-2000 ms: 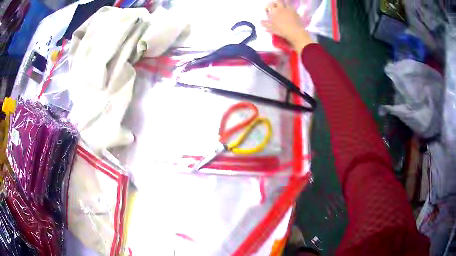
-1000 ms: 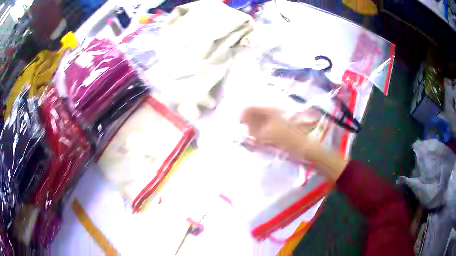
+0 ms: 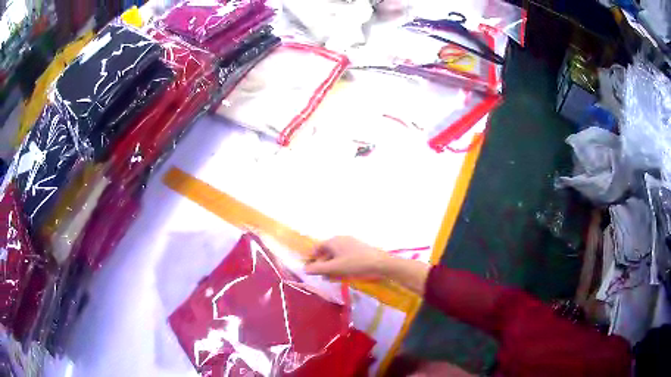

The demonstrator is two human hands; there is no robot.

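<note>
A red garment in a shiny clear bag (image 3: pixel 257 309) lies at the bottom centre of the head view, tilted, with bright glare lines. A redder matt patch shows at its lower right. My right hand (image 3: pixel 342 259) is just above its upper right side, over the orange tape, fingers curled and thumb side towards the left. Whether the fingertips pinch the bag film cannot be told. My left hand does not clearly show; a blurred brownish patch at the bottom edge cannot be identified.
Orange tape (image 3: pixel 221 205) crosses the white table. Dark, red and purple bagged garments (image 3: pixel 110 81) pile along the left. A cream bagged piece (image 3: pixel 276 92), scissors (image 3: pixel 458 59) and a black hanger (image 3: pixel 460 33) lie further back. Green floor (image 3: pixel 515 169) and plastic bags (image 3: pixel 600 166) are at right.
The view has swung down the table, bringing the bagged red garment into sight. My right hand has moved from the hanger and scissors area to beside this garment.
</note>
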